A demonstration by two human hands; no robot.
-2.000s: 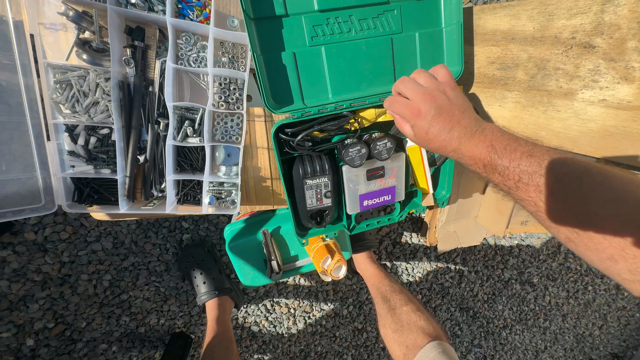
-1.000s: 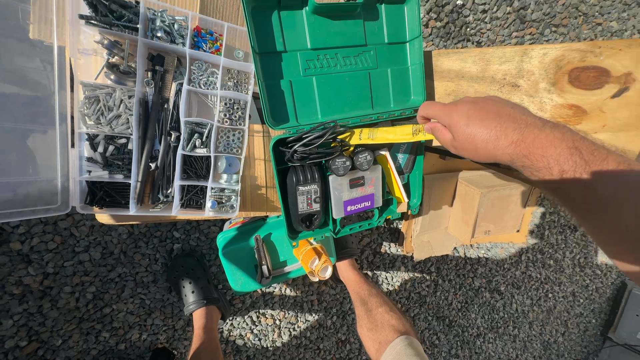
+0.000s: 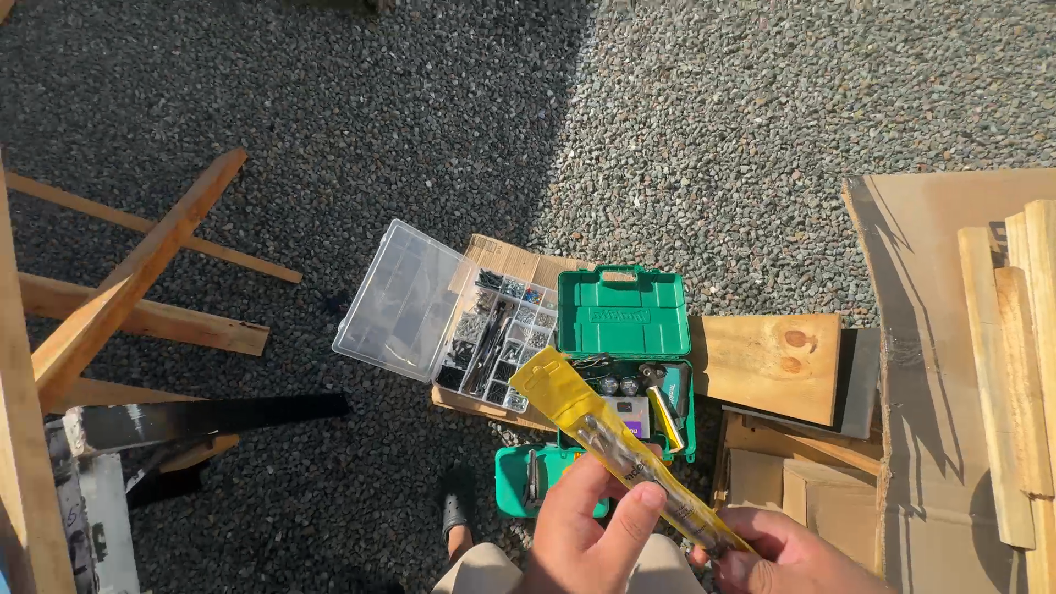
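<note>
A long yellow plastic pouch (image 3: 631, 454) with metal drill bits showing through its clear front is held between both hands. My left hand (image 3: 590, 528) pinches its middle between thumb and fingers; my right hand (image 3: 767, 553) grips its lower right end. Beyond the pouch lies an open green Makita case (image 3: 623, 318) holding a cable, two round black-topped items, a clear box and a teal Makita tool (image 3: 675, 388). Left of it is an open clear organizer (image 3: 412, 305) of screws, nuts and other fasteners. A small green tray (image 3: 513, 478) with a metal tool lies below the case.
A wooden board (image 3: 767, 363) extends right of the case, with cardboard boxes (image 3: 825, 503) beneath. Wooden strips (image 3: 998, 396) lie on a large cardboard sheet (image 3: 924, 272) at right. Timber pieces (image 3: 140, 272) and a black-painted beam (image 3: 247, 417) stand at left, over gravel.
The yellow pouch, pulled from the case by my right hand earlier, is now up in both hands. My left hand has come into view. The view has moved back and is much wider.
</note>
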